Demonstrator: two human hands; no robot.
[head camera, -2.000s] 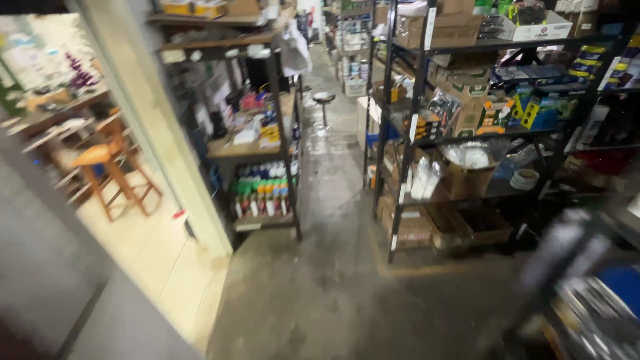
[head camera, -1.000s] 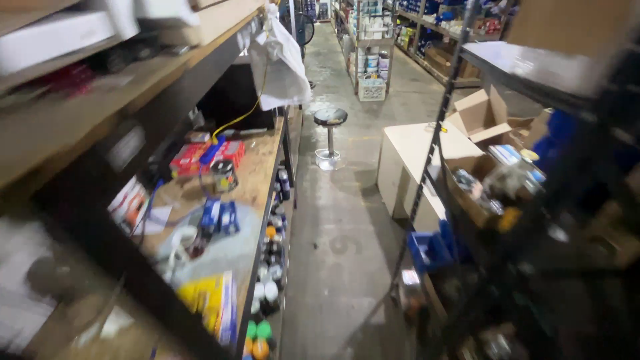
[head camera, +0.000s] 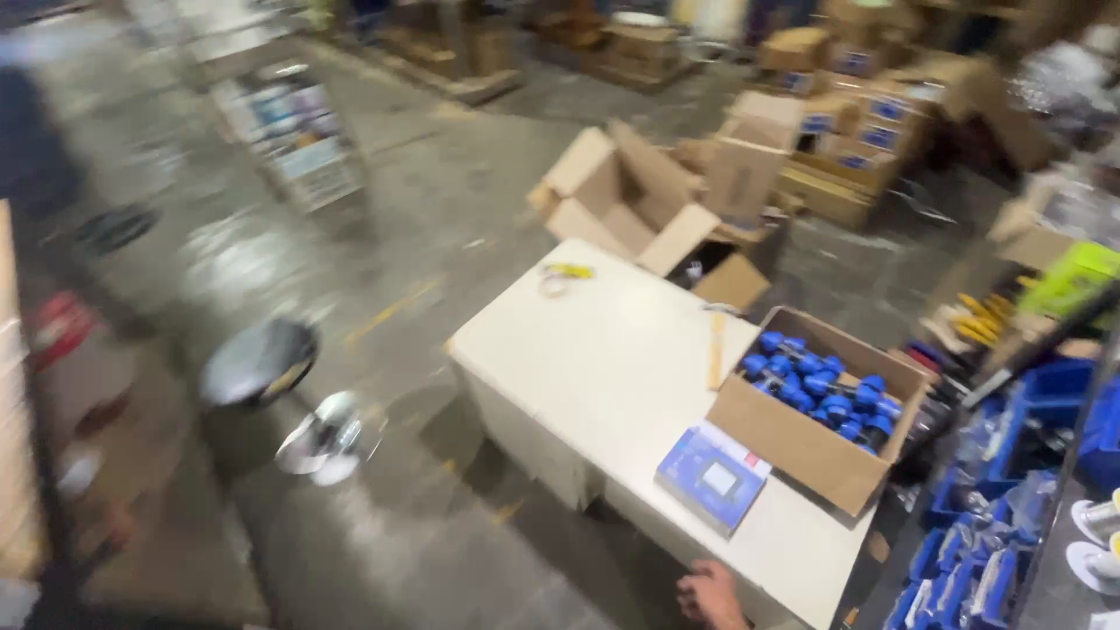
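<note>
One bare hand, apparently my right hand (head camera: 710, 595), shows at the bottom edge, beside the near side of a white table (head camera: 604, 367). Its fingers are slightly curled and blurred, with nothing visible in them. Closest to it on the tabletop lies a blue box with a printed front (head camera: 713, 477). Behind that stands an open cardboard box (head camera: 801, 446) full of blue plastic fittings (head camera: 822, 385). A hammer (head camera: 717, 346) lies left of the box, and a yellow tape item (head camera: 569, 270) rests near the far corner. My left hand is out of view.
A round black stool (head camera: 262, 363) with a chrome base stands left of the table. Open cardboard cartons (head camera: 630, 192) sit on the floor behind it. Shelving with blue bins (head camera: 954, 560) borders the right side. A blurred wooden shelf (head camera: 17, 420) runs along the left edge.
The view has moved forward along the aisle and turned toward the white table, whose top and contents now show much more fully. A hand has come into view at the bottom.
</note>
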